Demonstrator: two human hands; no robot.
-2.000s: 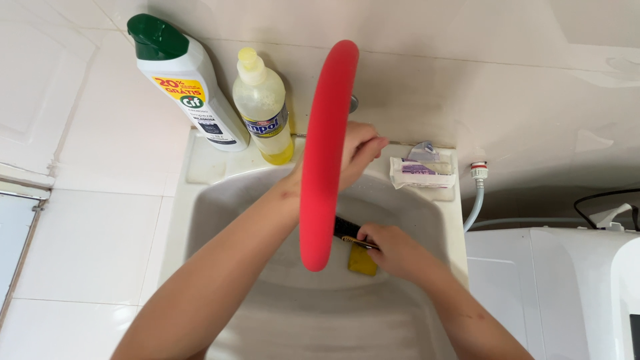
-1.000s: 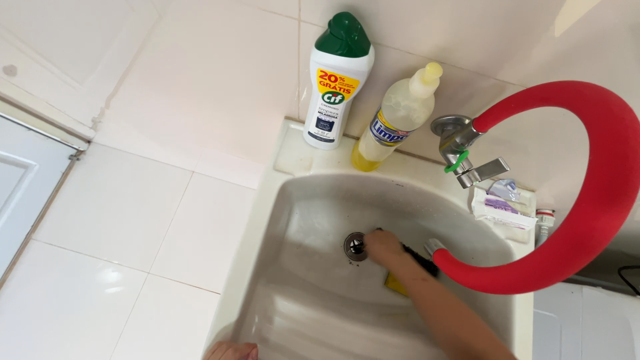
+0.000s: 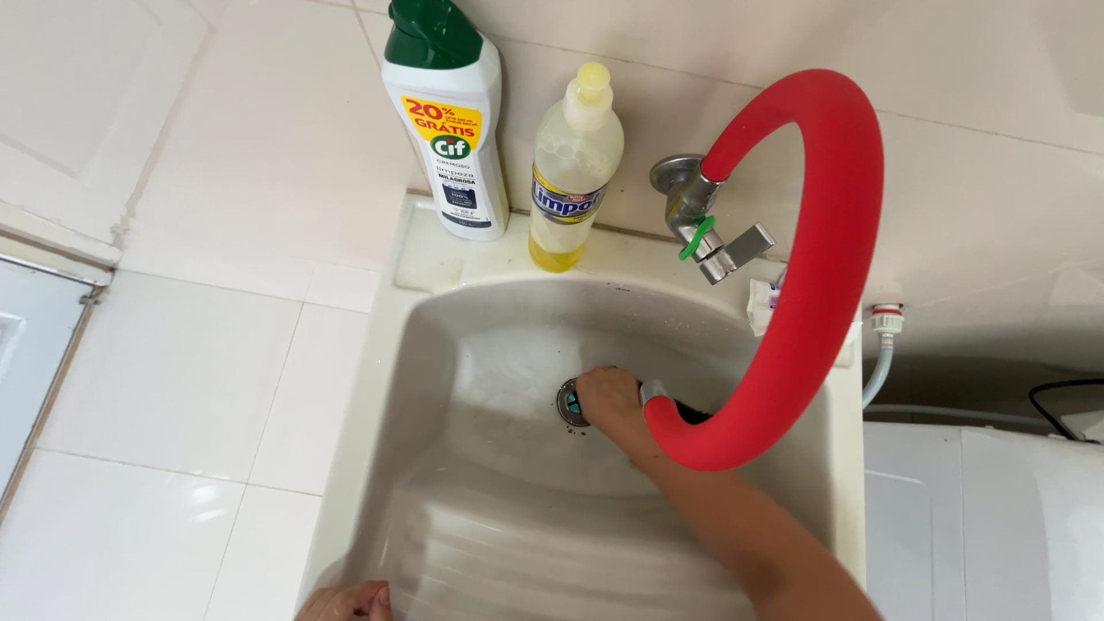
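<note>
My right hand [image 3: 609,395] is down in the basin of the laundry sink [image 3: 552,483], fingers curled at the right edge of the metal drain [image 3: 571,403]. Whether it holds anything is hidden. Dark specks lie below the drain. A dark object [image 3: 693,413] shows partly behind the faucet's outlet, right of this hand. My left hand [image 3: 347,602] rests near the sink's left rim at the bottom edge of the view, fingers bent, partly cut off. The red flexible faucet spout [image 3: 832,259] arches over my right forearm, its metal tip beside the wrist.
A white Cif bottle with a green cap [image 3: 448,129] and a clear bottle of yellowish liquid [image 3: 569,172] stand on the sink's back ledge. Right of them are the metal tap [image 3: 694,216] and a partly hidden white packet [image 3: 761,306]. A white appliance [image 3: 975,517] stands at the right.
My left hand has left the faucet area for the sink's lower left. My right hand has moved to the drain. The red spout has swung within the view, and the view itself has shifted.
</note>
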